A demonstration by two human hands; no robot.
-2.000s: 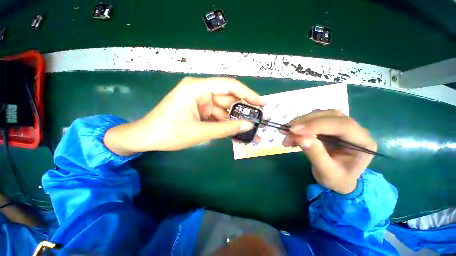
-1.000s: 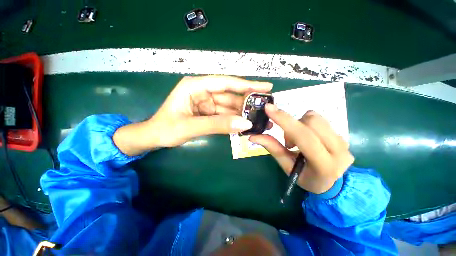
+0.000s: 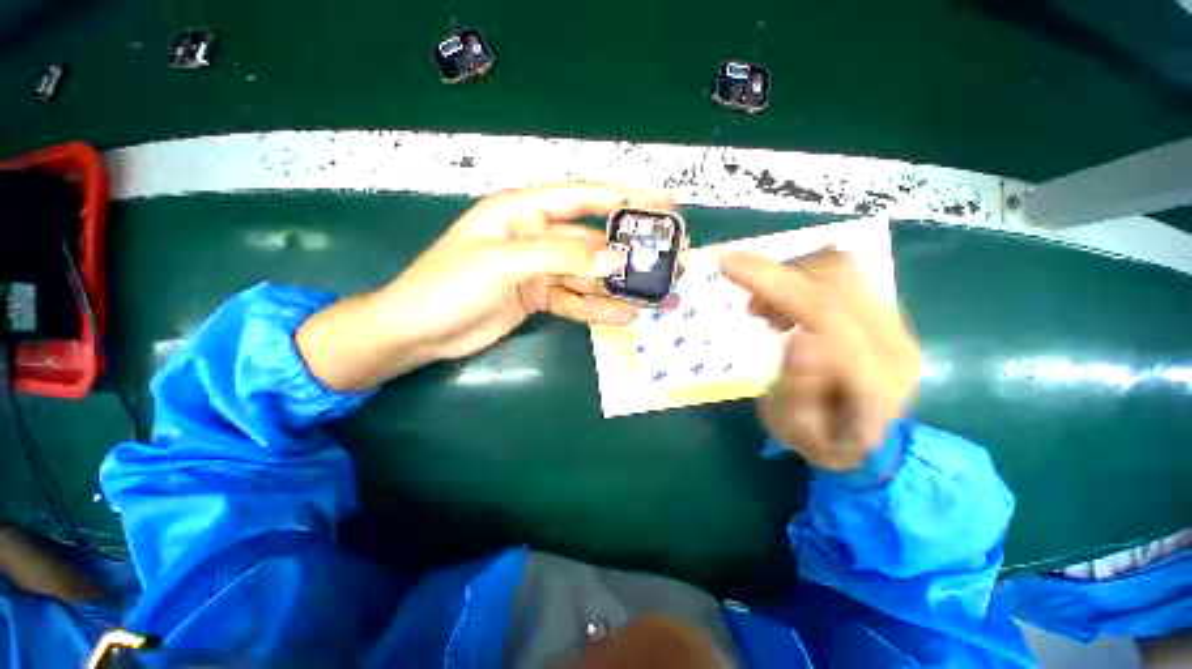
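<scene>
My left hand (image 3: 484, 272) holds a smartwatch housing (image 3: 646, 268) by its edges, its open side with silver and black parts facing up. My right hand (image 3: 839, 356) is blurred, just right of the housing and apart from it, over the adhesive backing sheet (image 3: 712, 362). Its index finger points toward the housing. The tweezers cannot be made out in it. The sheet is white with rows of blue marks and a yellowish lower edge, and lies on the green bench under both hands.
Watch units (image 3: 463, 56) lie spaced along the green belt at the top. A chipped white strip (image 3: 523, 163) runs between belt and bench. A red plastic tray (image 3: 92, 268) with a black device and cables stands at the left. A metal bar (image 3: 1111, 194) crosses the upper right.
My right hand has let go of the housing and drawn back; the tweezers seen in it earlier no longer show. The housing moved slightly up and left. The belt units have shifted left.
</scene>
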